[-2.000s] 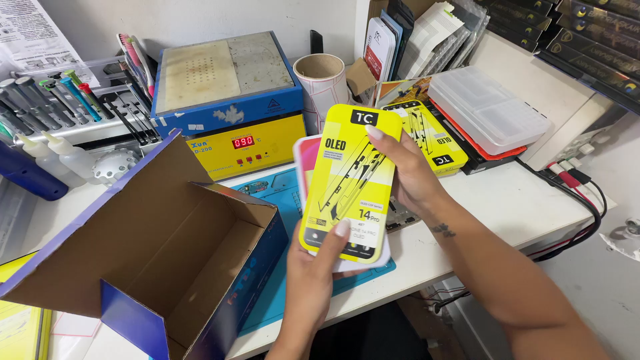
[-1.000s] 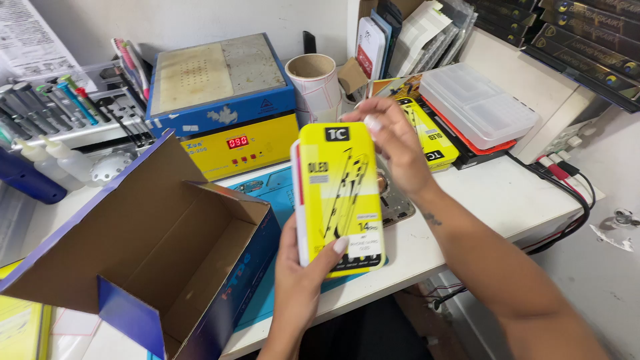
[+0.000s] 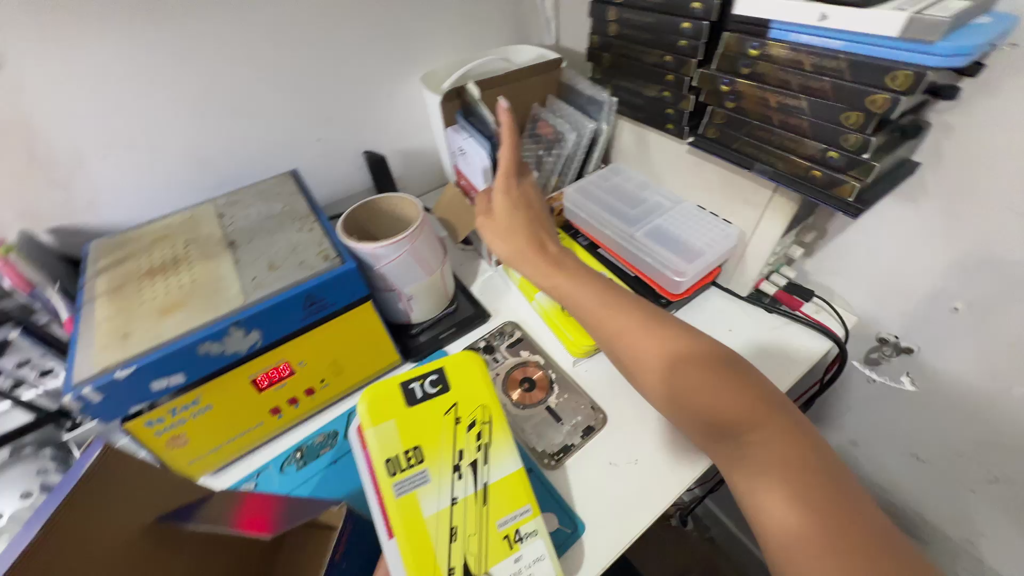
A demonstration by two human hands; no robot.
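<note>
A yellow OLED screen package (image 3: 456,464) fills the lower middle of the view, with a pinkish-white packet behind its left edge. My left hand (image 3: 382,566) holds it from below; only a bit of a finger shows at the bottom edge. My right hand (image 3: 516,196) is raised at the back, in front of a bin (image 3: 438,104) of packets and clear plastic cases (image 3: 564,144). Its index finger points up; whether it touches a packet cannot be told. An opened phone housing with a copper coil (image 3: 528,386) lies on the white bench behind the package, partly over a blue mat (image 3: 320,460).
An open cardboard box (image 3: 104,512) is at lower left. Behind it stands a blue and yellow heating plate (image 3: 264,376), beside a tape roll (image 3: 400,264). A clear organizer case (image 3: 652,228) and cables (image 3: 832,352) lie right; stacked black boxes (image 3: 800,112) stand above.
My right hand has left the yellow package and moved back to the bin. My left hand keeps the package, now low in view. The view has swung right.
</note>
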